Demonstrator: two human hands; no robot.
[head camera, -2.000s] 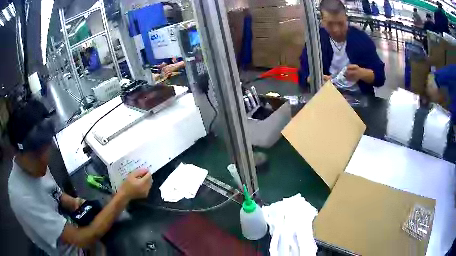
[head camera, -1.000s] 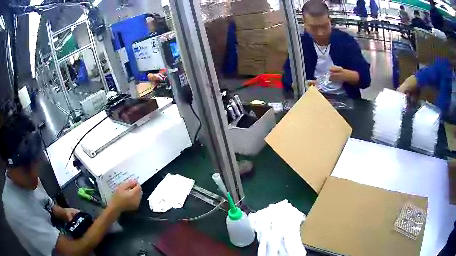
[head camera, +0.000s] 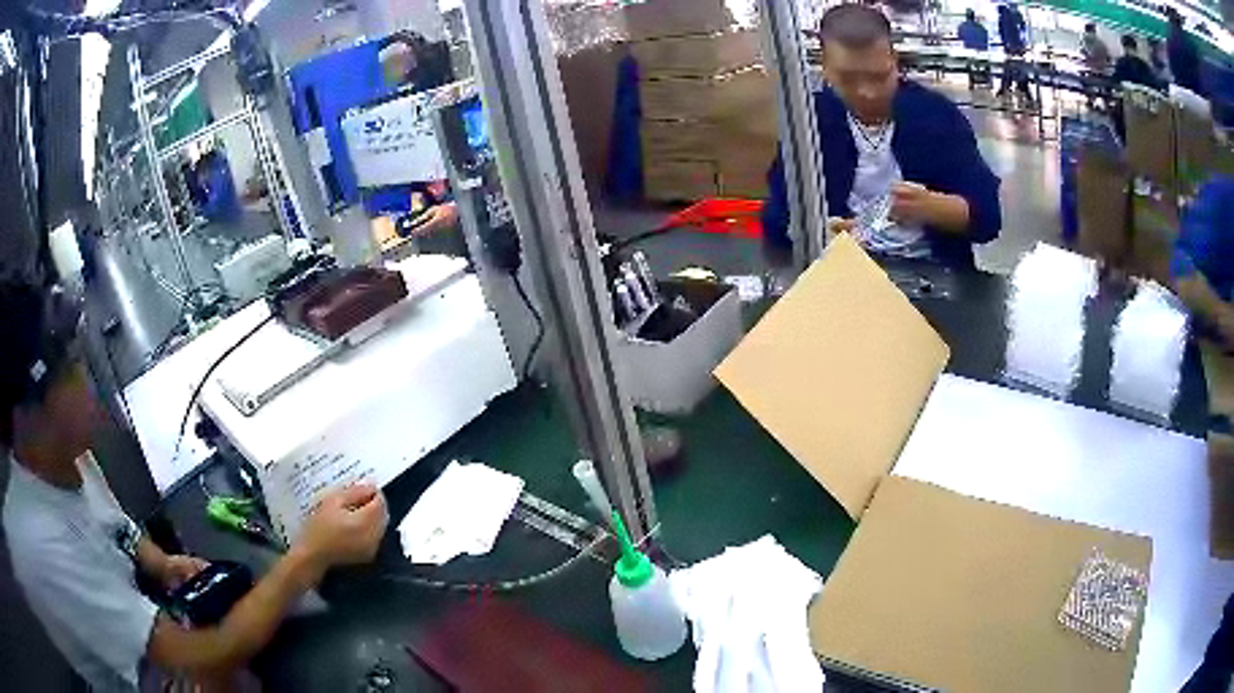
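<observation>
Neither of my hands can be made out in the head view. A clear square lens plate (head camera: 1103, 597) lies flat near the right side of a tan cardboard sheet (head camera: 968, 575). A second cardboard sheet (head camera: 839, 372) stands tilted behind it, its lower corner at the flat sheet's edge. Both are on or beside white sheeting (head camera: 1008, 440). A white squeeze bottle (head camera: 648, 612) with a green nozzle stands upright left of crumpled white cloths (head camera: 748, 616).
A dark red pad (head camera: 521, 650) lies front left. An aluminium post (head camera: 575, 257) rises mid-bench beside a grey bin (head camera: 677, 359). White lens stacks (head camera: 1050, 322) stand back right. A worker sits at left by a white equipment box (head camera: 393, 393); another sits opposite, holding clear film.
The view has shifted right, so the bench items sit further left. The arm in a blue sleeve at right reached to the lens stacks one second ago and is now back from them.
</observation>
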